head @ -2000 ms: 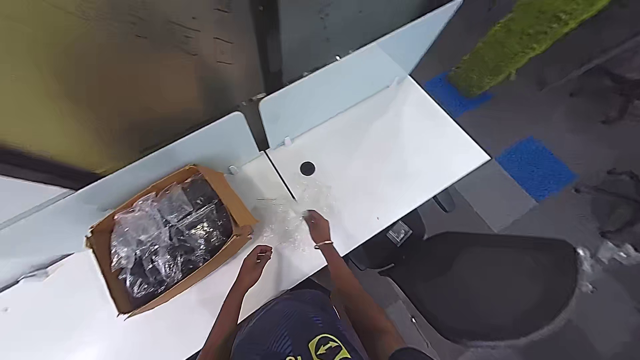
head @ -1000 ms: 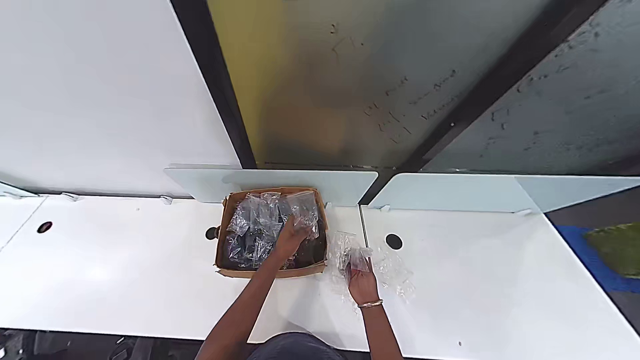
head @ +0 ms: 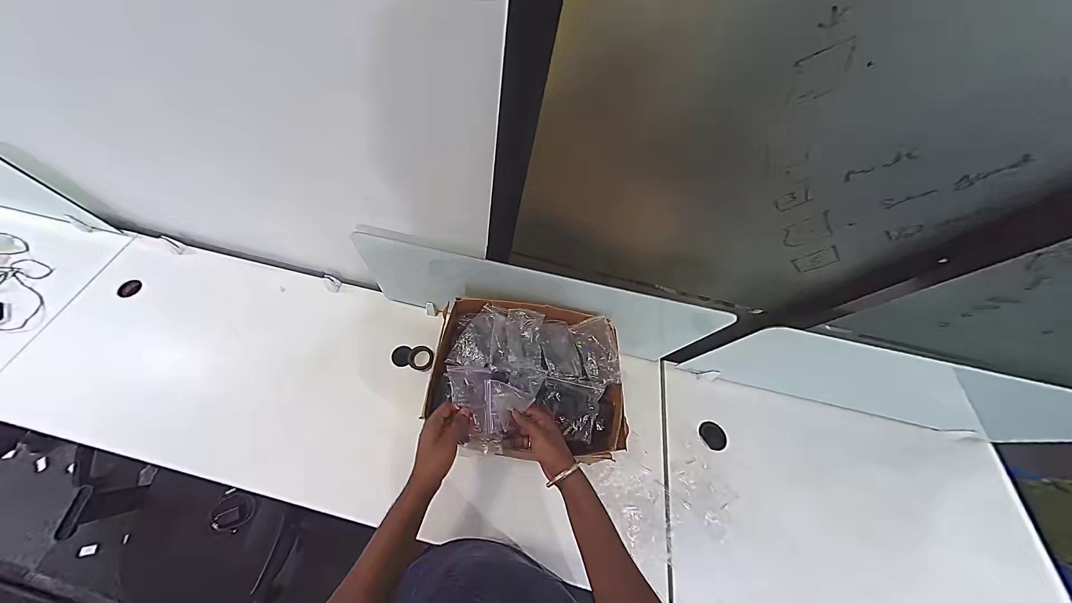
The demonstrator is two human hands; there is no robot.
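Observation:
A cardboard box point(head: 621, 419) full of clear plastic zip bags stands on the white desk, with dark items under or inside some bags. At the box's near left edge my left hand point(head: 445, 431) holds the lower part of a clear zip bag point(head: 469, 387). Beside it, my right hand point(head: 536, 431), with a bracelet on the wrist, grips another clear zip bag point(head: 505, 400) at the near side. Fingertips of both hands are partly hidden by the plastic. Small clear plastic pieces point(head: 632, 498) lie scattered on the desk to the right of the box.
A roll of tape point(head: 420, 358) lies by a dark cable hole left of the box. Low glass dividers point(head: 544, 289) run behind the box. Another cable hole point(head: 713, 435) is at the right. Cables point(head: 25, 280) lie at the far left.
My right hand has moved left from the scattered clear plastic to the box. My left hand is now at the box's near left edge. The view has swung left.

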